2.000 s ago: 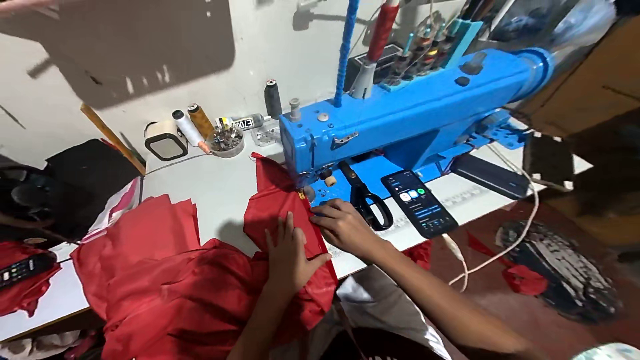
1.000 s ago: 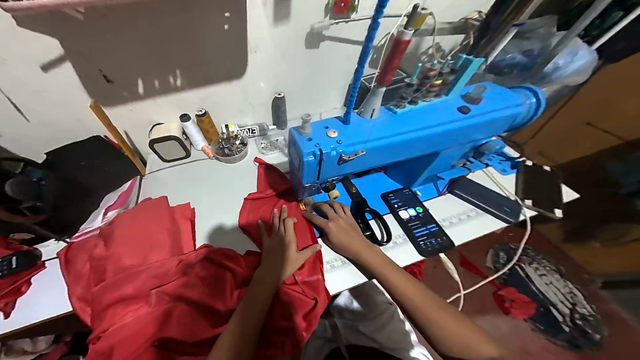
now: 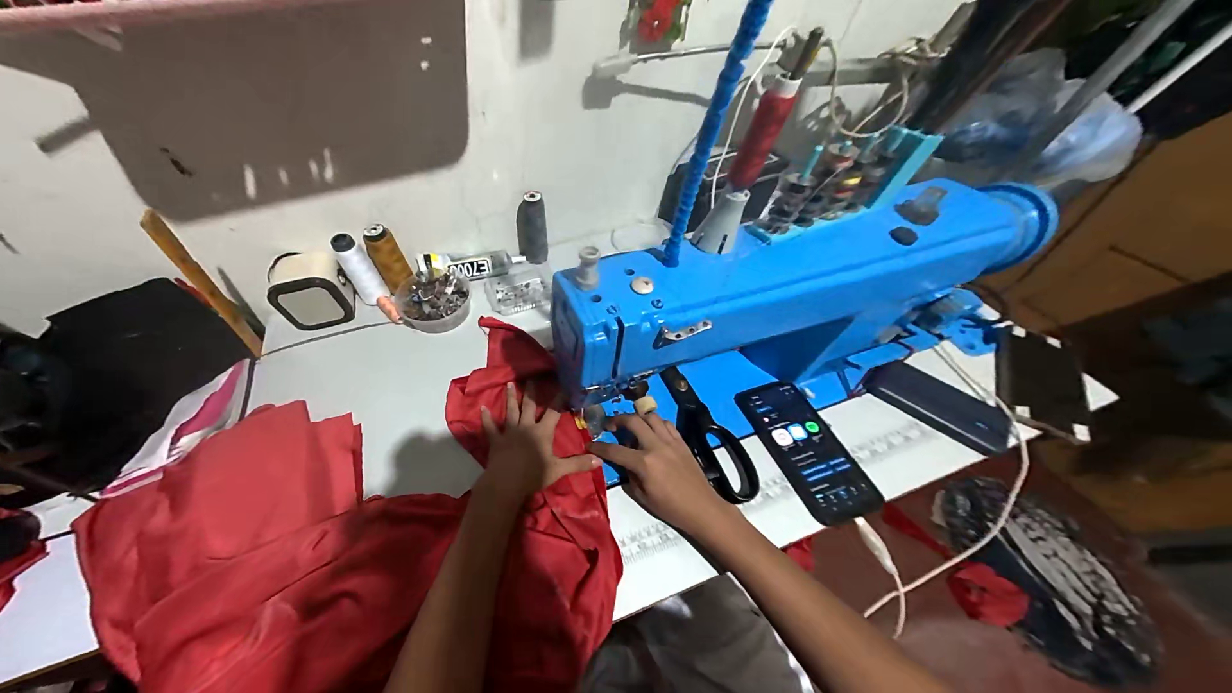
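A blue sewing machine (image 3: 770,289) stands on the white table, its needle end at the left. Red fabric (image 3: 318,549) spreads over the table's left part and runs up beside the needle area. My left hand (image 3: 525,448) lies flat on this fabric with fingers spread, left of the presser foot. By the foot, my right hand (image 3: 659,467) rests with bent fingertips at the fabric's right edge; whether it pinches the cloth is unclear. Black-handled scissors (image 3: 727,462) lie just right of that hand, on the machine bed. The needle tip is hidden.
A lit phone (image 3: 808,452) with a white cable lies right of the scissors, near a dark power bank (image 3: 938,406). Thread spools (image 3: 385,255), a round tub of small metal parts (image 3: 433,300) and a glue tube (image 3: 476,265) stand along the wall. Red thread on a cone (image 3: 760,135) rises behind the machine.
Both hands stay on or beside the red fabric near the needle area. The fabric's upper end by the machine has shifted and looks more bunched.
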